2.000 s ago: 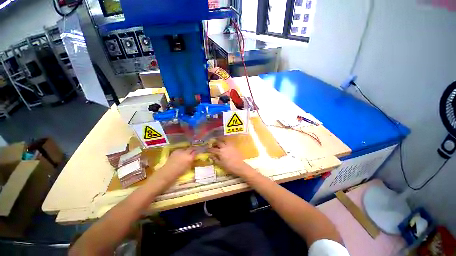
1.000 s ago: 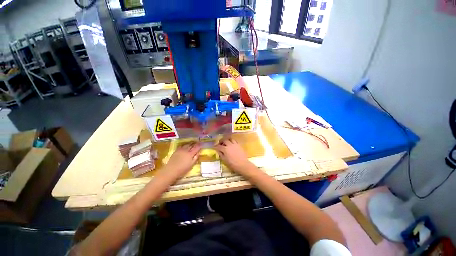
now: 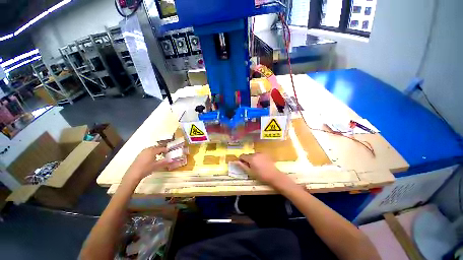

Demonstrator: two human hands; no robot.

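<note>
My left hand (image 3: pixel 151 161) is at the small stacked workpieces (image 3: pixel 176 153) left of the press, its fingertips at their near side; whether it grips one is unclear. My right hand (image 3: pixel 260 167) has its fingertips on the upper right corner of a white rectangular workpiece (image 3: pixel 237 169) near the bench's front edge. The blue heat press (image 3: pixel 221 76) stands behind, with blue clamp arms (image 3: pixel 234 117) low on its column. The amber base plate (image 3: pixel 213 153) with cutouts lies under it. The die area is blurred.
Clear guards with a left warning sign (image 3: pixel 196 132) and a right warning sign (image 3: pixel 272 128) flank the press. A red-handled tool (image 3: pixel 277 97) and thin leads (image 3: pixel 355 136) lie to the right. A lined scrap box (image 3: pixel 144 236) and an open carton (image 3: pixel 51 175) stand at left.
Both hands have left the spot under the press. My left hand moved left to the stacks, and my right hand moved back to the front workpiece. The view swung left.
</note>
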